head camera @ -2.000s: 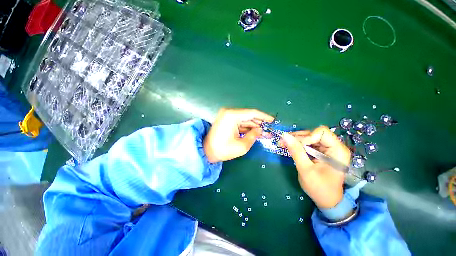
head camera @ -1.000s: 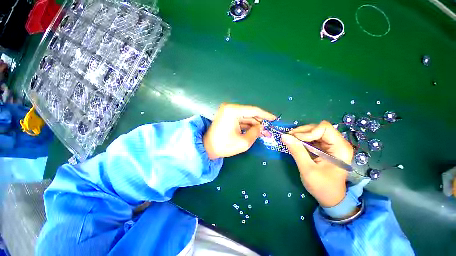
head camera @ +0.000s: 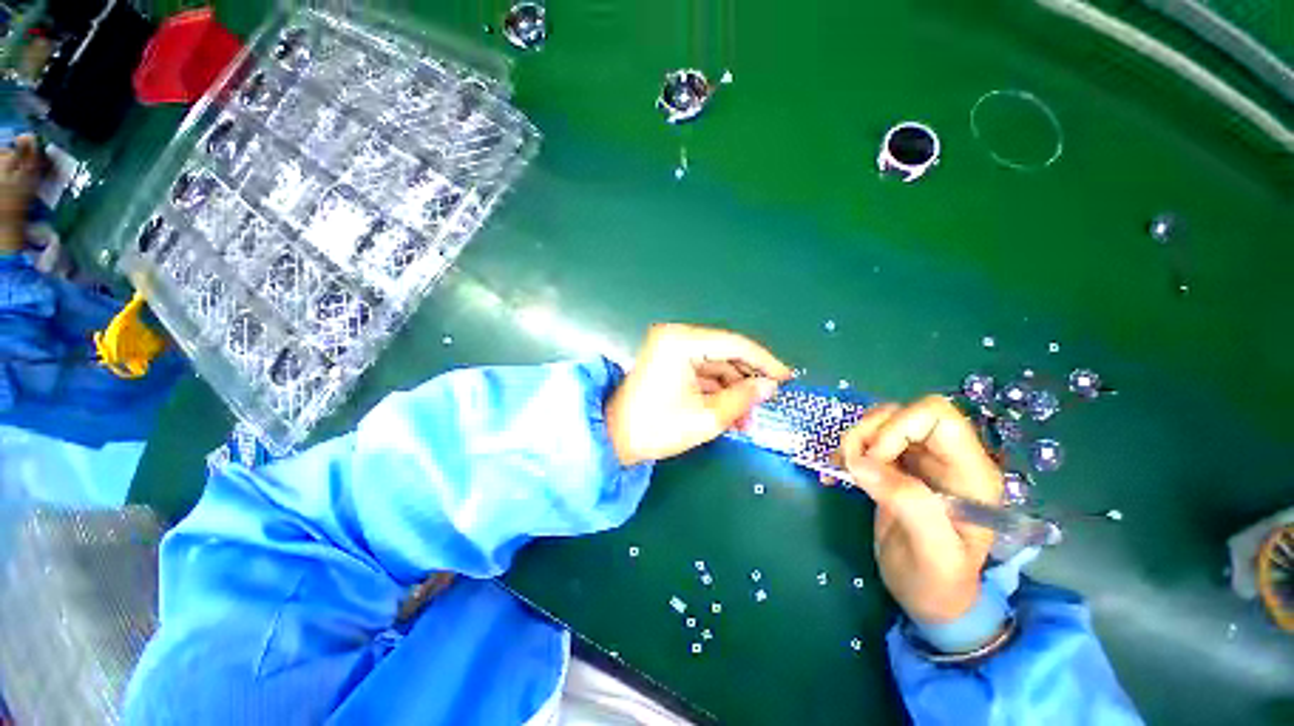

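My left hand (head camera: 695, 397) pinches a small part, mostly hidden in its fingertips, at the left end of the pad sheet. The pad sheet (head camera: 812, 423) is a narrow blue strip with rows of small white marks. My right hand (head camera: 930, 496) is closed around slim silver tweezers (head camera: 979, 514), whose back end points right. Its fingertips overlap the sheet's right end; the tweezer tip is hidden. Small silver round modules (head camera: 1043, 404) with thin dark leads lie clustered right of my right hand.
A clear blister tray (head camera: 341, 220) with round units stands at left, near a red container (head camera: 189, 60) and a yellow item (head camera: 131, 341). A silver ring-shaped case (head camera: 908, 149) and a round unit (head camera: 684, 94) lie beyond. Tiny white squares (head camera: 700, 567) are scattered nearer me. Another person's hand (head camera: 17, 177) shows far left.
My right fingers have moved right along the sheet from beside my left fingertips, so more of the sheet shows. The tweezer tip no longer shows between the hands. The view has shifted slightly.
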